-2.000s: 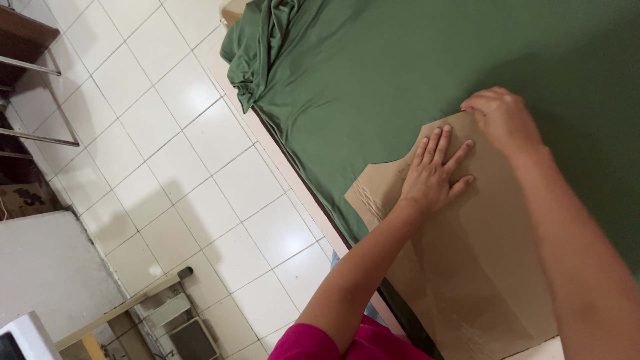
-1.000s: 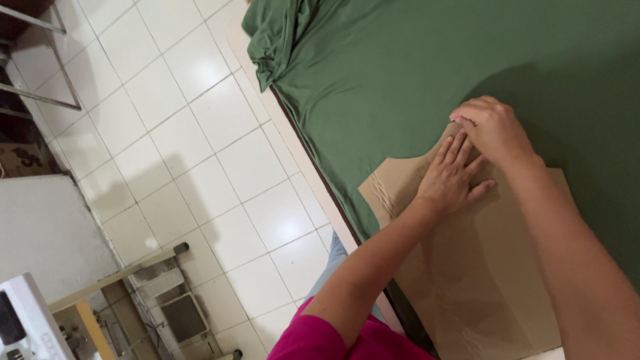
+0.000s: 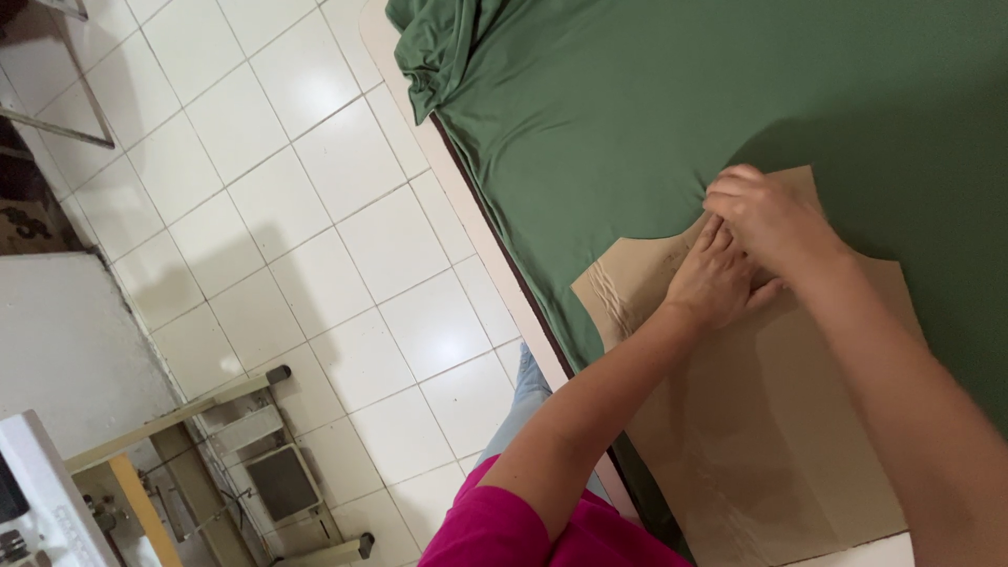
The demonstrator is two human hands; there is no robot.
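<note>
A brown paper garment pattern (image 3: 780,409) lies flat on green fabric (image 3: 630,142) spread over the table. My left hand (image 3: 717,276) rests on the pattern near its curved upper edge, fingers extended and pressing down. Just beyond its fingertips is my right hand (image 3: 768,216), its fingers bent and pinched together at that edge, where the cloth puckers slightly. Whether the right fingers grip a small item, the paper or the cloth cannot be seen. The forearms hide part of the pattern.
The table edge (image 3: 504,260) runs diagonally beside a tiled floor (image 3: 370,252). Bunched green fabric (image 3: 441,47) lies at the table's far left corner. At lower left stand a metal frame with a foot pedal (image 3: 285,482) and part of a white machine (image 3: 39,488).
My right hand has moved left along the pattern's upper edge, closer to my left hand. The pattern's far right part now shows more. The view has shifted somewhat.
</note>
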